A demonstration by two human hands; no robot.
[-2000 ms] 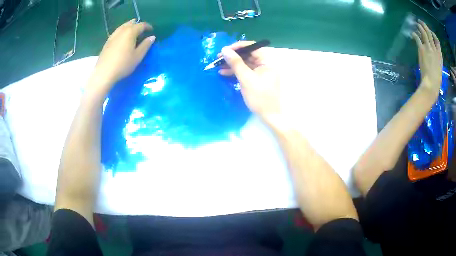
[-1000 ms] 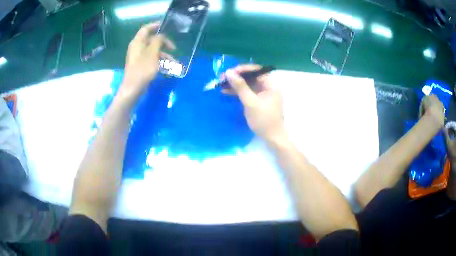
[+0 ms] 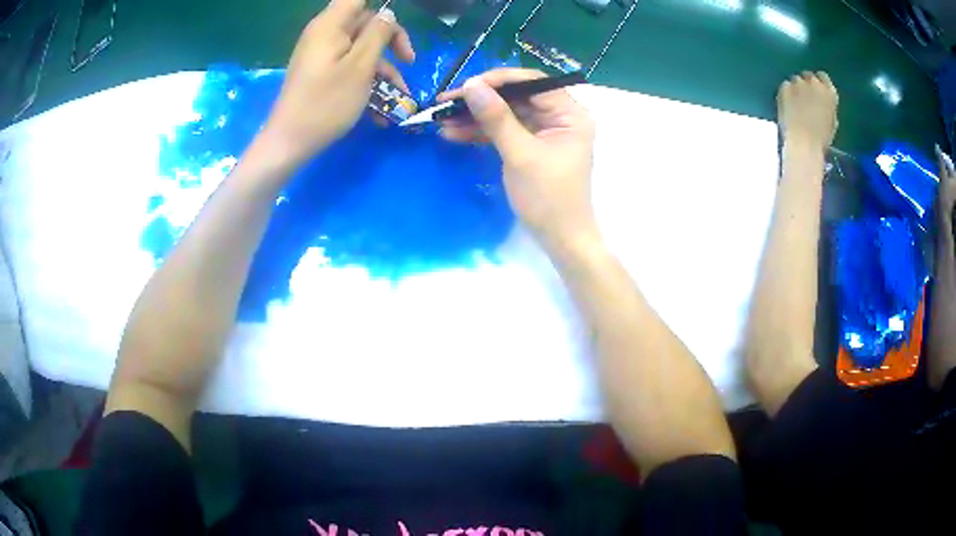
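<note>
My right hand (image 3: pixel 535 141) holds black tweezers (image 3: pixel 514 92) with a silver tip. The tip points left and meets the lit end of a phone assembly (image 3: pixel 394 103), where small gold and white parts show. My left hand (image 3: pixel 341 79) rests on that phone, fingers over its left side, and hides part of it. The phone lies at the far edge of the blue film heap (image 3: pixel 398 199). Whether the tip touches the parts I cannot tell.
The film lies on a white sheet (image 3: pixel 451 356). Another phone assembly (image 3: pixel 571 37) lies beyond my right hand, with more at far left (image 3: pixel 96 31). At right, another worker's arm (image 3: pixel 786 272) reaches over the sheet, beside an orange tray (image 3: pixel 881 372) with blue film.
My left hand has drawn the phone in so its end sits by the tweezers' tip. My right hand has moved slightly up in view. The neighbour's hand has left the blue film at right.
</note>
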